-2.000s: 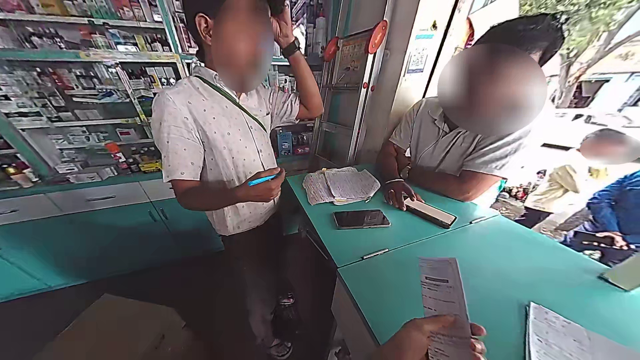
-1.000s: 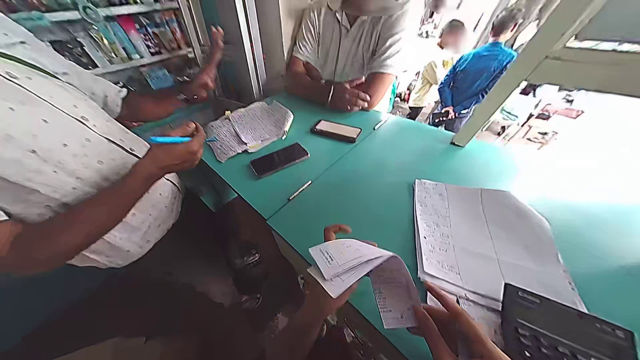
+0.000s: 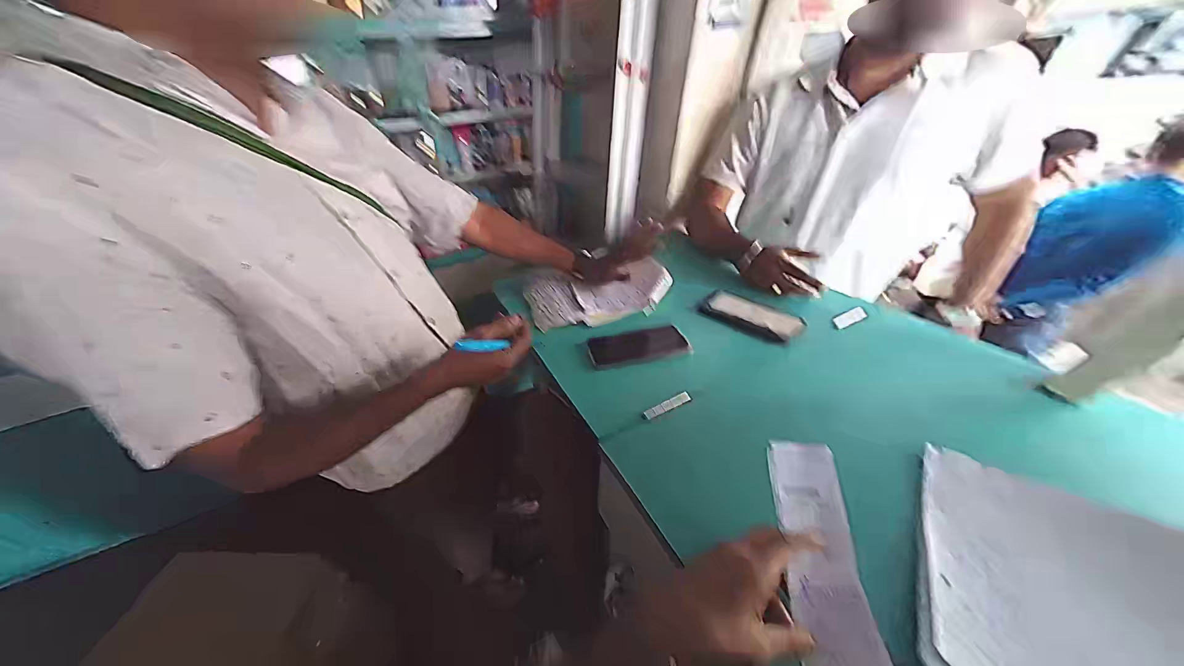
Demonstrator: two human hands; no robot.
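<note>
My left hand [image 3: 731, 597] reaches in from the bottom, its fingers at the left edge of a long printed paper slip [image 3: 819, 518] above the counter; it appears to grip the slip, though blur softens the contact. My right hand is out of view. Right of the slip lies a stack of large paper sheets [image 3: 1045, 564]. Farther up the green counter [image 3: 731, 472] are a small white strip [image 3: 667, 405], a dark smartphone [image 3: 639, 346], a second phone or case with a pale face [image 3: 753, 315] and another small white piece [image 3: 849, 317].
At left a person in a patterned shirt [image 3: 305, 305] holds a blue pen [image 3: 482, 345], other hand over handwritten papers [image 3: 622, 291]. Another person [image 3: 851, 176] stands across the counter. Stocked shelves [image 3: 472, 120] are behind; a cardboard piece [image 3: 222, 610] lies lower left.
My right hand, at the papers a second ago, has left the view. The slips that were curled between my hands now show as one long strip. The view has shifted, and the calculator is out of sight.
</note>
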